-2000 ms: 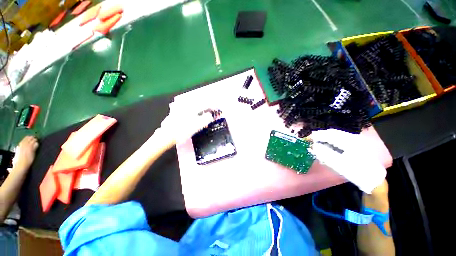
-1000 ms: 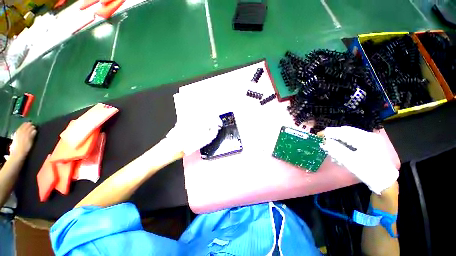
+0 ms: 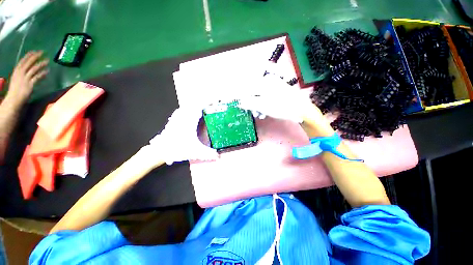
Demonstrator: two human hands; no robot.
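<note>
The green circuit board (image 3: 231, 127) lies in the black housing (image 3: 233, 148) on the pink mat (image 3: 290, 173); the housing shows as a dark rim around the board. My left hand (image 3: 181, 135), in a white glove, holds the housing at its left side. My right hand (image 3: 280, 101), in a white glove with a blue strap at the wrist, is at the upper right edge of the board. Its fingertips blend into the pale mat, so what they hold is unclear. Small black comb-like pieces (image 3: 277, 53) lie at the mat's top corner.
A heap of black strips (image 3: 363, 77) lies right of the mat, beside a yellow-edged bin (image 3: 433, 64). Orange-red pads (image 3: 65, 127) are stacked at left. A part-filled unit (image 3: 73, 49) is on the green belt (image 3: 150, 36). Another person's hand (image 3: 26, 75) is at far left.
The board has moved left from my right hand's side into the housing. My right hand has moved left and up with it. The neighbour's hand has moved up towards the belt.
</note>
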